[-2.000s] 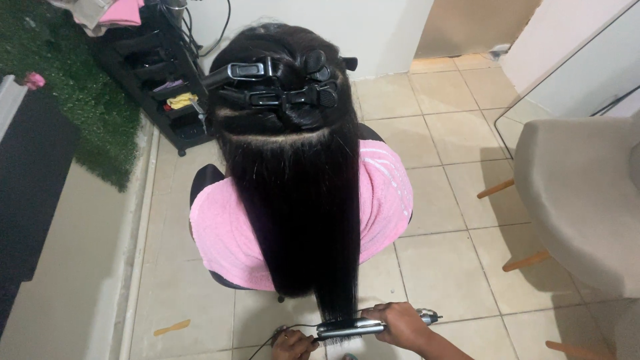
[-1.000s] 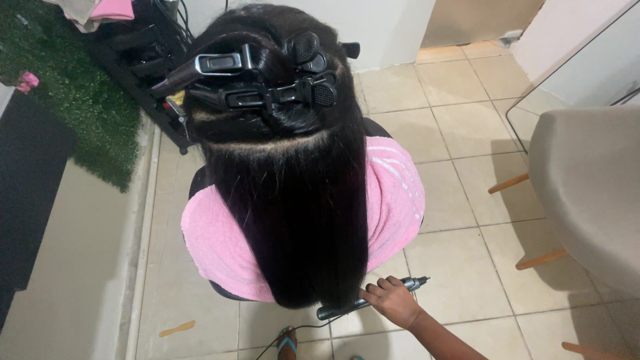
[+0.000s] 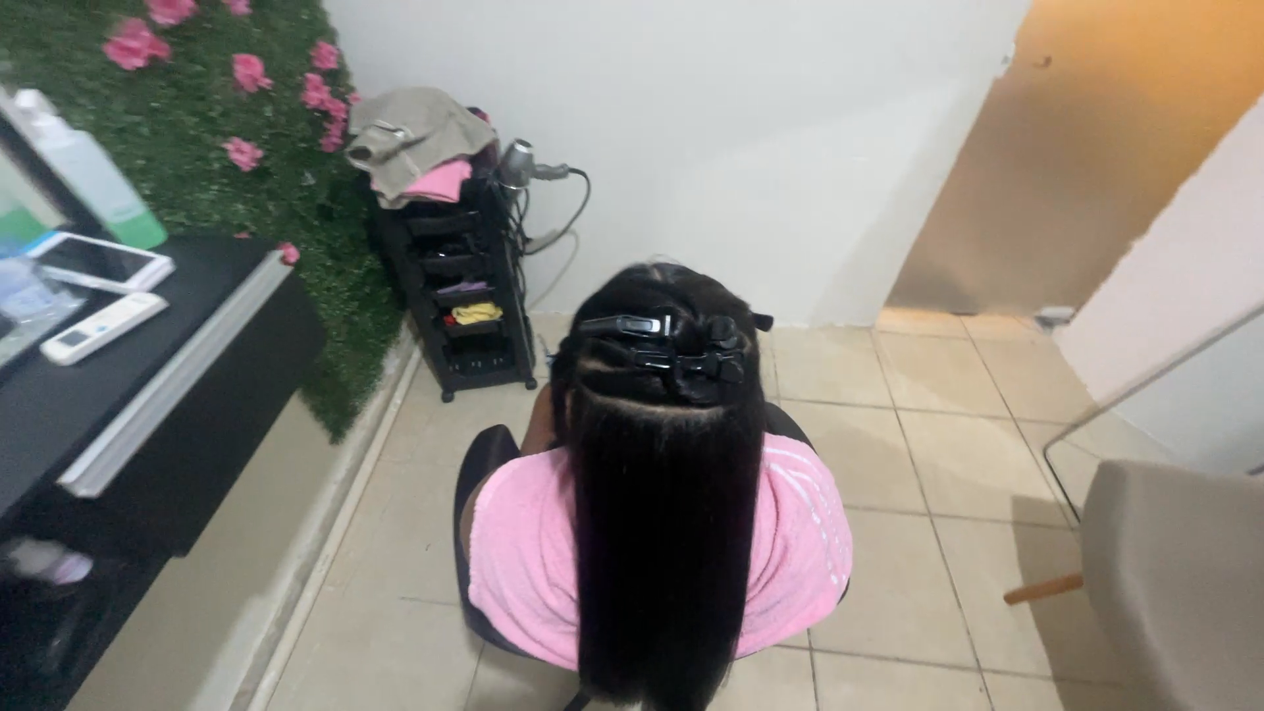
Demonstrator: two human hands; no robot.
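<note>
Neither my left hand nor my right hand shows in the view. A seated person has long, straight black hair [image 3: 667, 553] hanging down the back, its ends near the bottom edge. Black hair clips [image 3: 686, 363] hold the upper hair folded up above a straight parting, with a clip with a shiny plate [image 3: 632, 325] over them. A pink towel [image 3: 523, 553] covers the shoulders. A small dark piece shows at the bottom edge beside the hair ends; what it is I cannot tell.
A black trolley [image 3: 464, 296] stands by the wall with cloths on top and a hair dryer [image 3: 516, 163] at its side. At left is a black counter [image 3: 197, 395] bearing a white remote control [image 3: 104, 328], a phone and bottles. A beige chair [image 3: 1175, 573] stands at right.
Both hands were at the hair ends with a flat iron, then only the right hand showed, holding it; now hands and iron are out of view. The view has tilted up.
</note>
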